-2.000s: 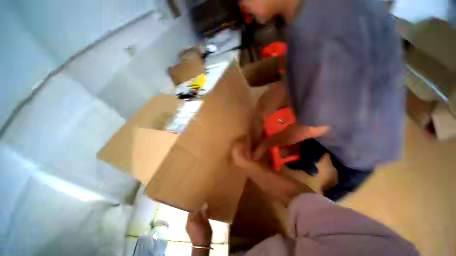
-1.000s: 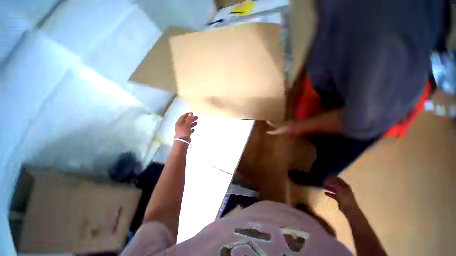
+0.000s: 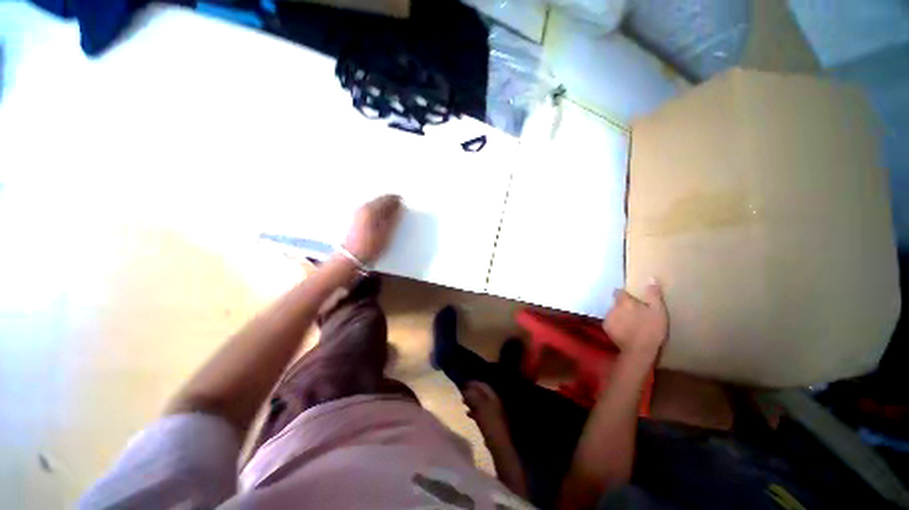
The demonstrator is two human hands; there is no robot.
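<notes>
My left hand (image 3: 375, 225), with a pale bracelet, rests on the white bench (image 3: 439, 234) near its front edge. Its fingers look curled, with nothing visible in them. A large brown carton (image 3: 757, 239) stands on the right, its broad side towards me. My left hand is well away from it. Another person's hand (image 3: 638, 321) touches the carton's lower left edge. A blurred hand or forearm hangs low beside my pink shirt. It may be my right hand (image 3: 482, 398), but I cannot tell for sure.
Dark straps or cloth (image 3: 409, 80) lie in a heap at the bench's back, beside clear plastic film (image 3: 513, 75). A small black piece (image 3: 473, 144) lies near them. A red stool (image 3: 573, 359) and a person in dark clothing are at the lower right.
The view has swung left along the bench, so the carton now shows at the right. My left hand has moved from beside the carton onto the bench top, its fingers now curled.
</notes>
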